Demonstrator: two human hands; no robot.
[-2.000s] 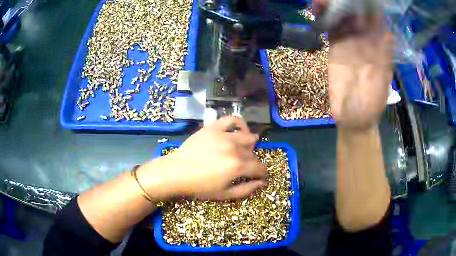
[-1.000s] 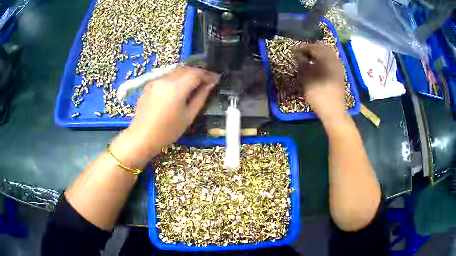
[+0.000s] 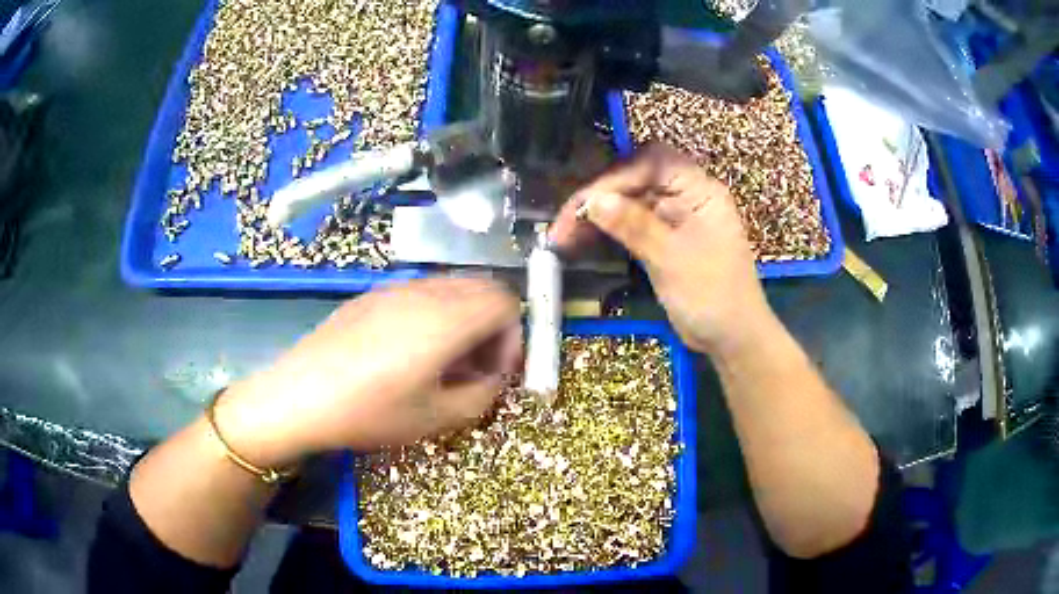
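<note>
The dark hand press (image 3: 534,93) stands between the left and right trays. A white-wrapped front handle (image 3: 542,325) points toward me over the front tray, and a similar pale handle (image 3: 348,180) angles over the left tray. My right hand (image 3: 662,238) is at the press base, thumb and forefinger together at the fixture; a small glint shows at the fingertips, too small to name. My left hand (image 3: 406,360) is blurred, curled over the left rim of the front tray, beside the front handle; its fingertips are unclear.
The left tray (image 3: 209,276) holds loose gold fittings. The right tray (image 3: 801,269) holds redder inserts. The front tray (image 3: 688,464) is heaped with yellow-gold fittings. A white cloth with red marks (image 3: 888,174), a clear plastic bag (image 3: 900,58) and a yellow strip (image 3: 865,275) are at the right.
My right hand has moved left from the right tray to the press fixture. My left hand has come down from the left handle toward the front tray.
</note>
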